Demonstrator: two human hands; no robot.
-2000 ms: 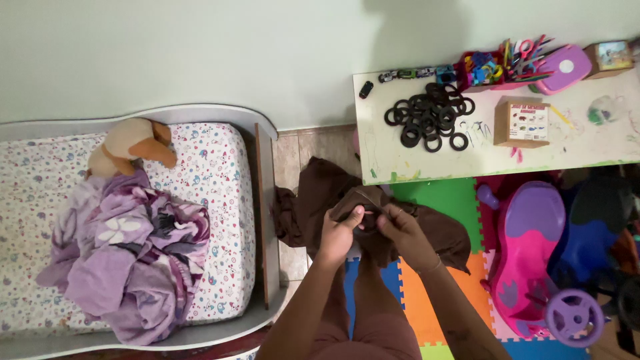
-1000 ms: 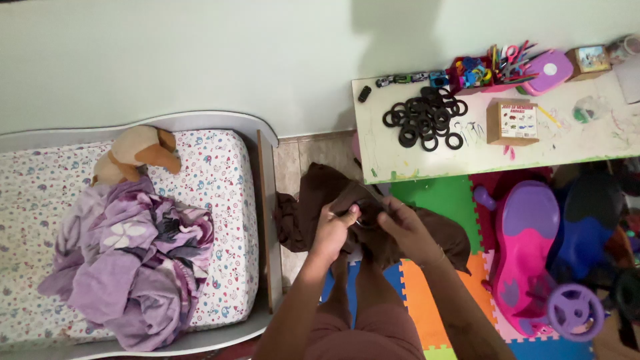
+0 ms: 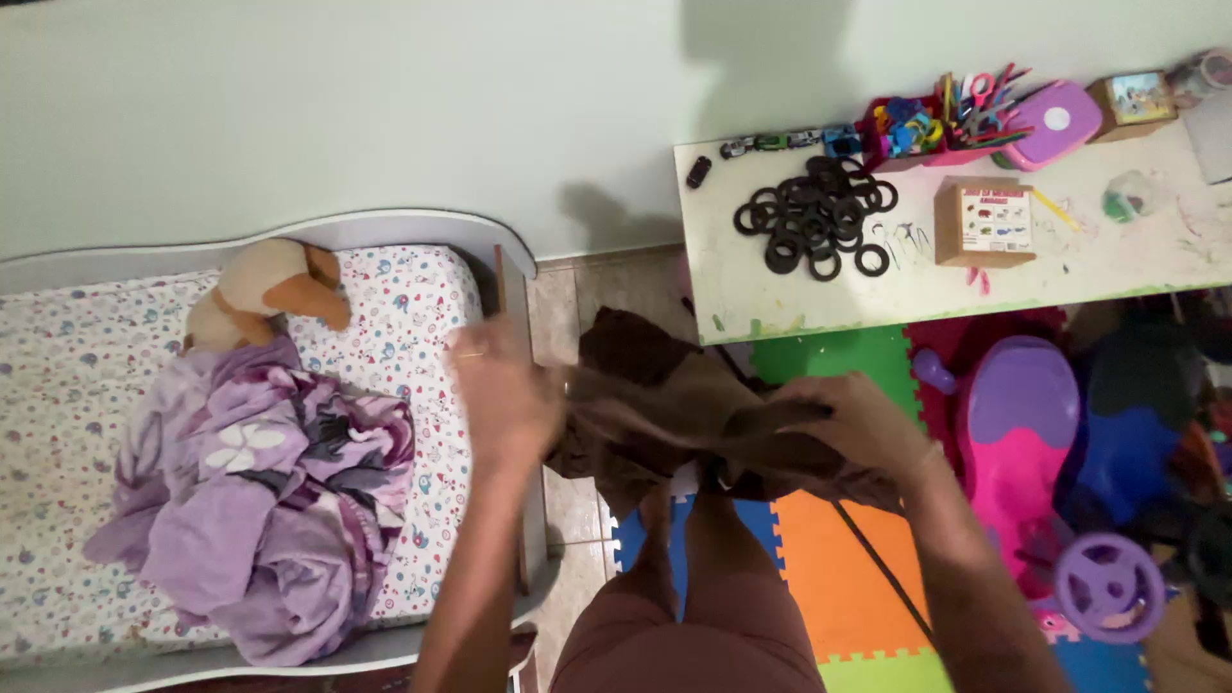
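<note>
A dark brown cloth (image 3: 664, 404), soft and bunched, stretches between my two hands above the floor, in front of my legs. My left hand (image 3: 505, 385), blurred and wearing a ring, grips its left end beside the bed's end board. Its right part is held by my right hand (image 3: 852, 419), whose fingers are curled on the edge of the fabric. Folds of the cloth hang down over the foam mat. A thin dark cord or strap (image 3: 881, 563) runs down to the right below the cloth; where it begins is hidden.
At left is a child's bed (image 3: 433, 279) with a purple blanket (image 3: 207, 520) and a plush toy (image 3: 260, 289). A white table (image 3: 731, 289) at right bears black rings (image 3: 813, 217), a cardboard box (image 3: 982, 221) and pencils. Below it stands a pink and purple ride-on toy (image 3: 1020, 414).
My hands were close together at the middle of the brown cloth. They have moved apart, my left hand toward the bed and my right hand to the right, with the cloth spread between them.
</note>
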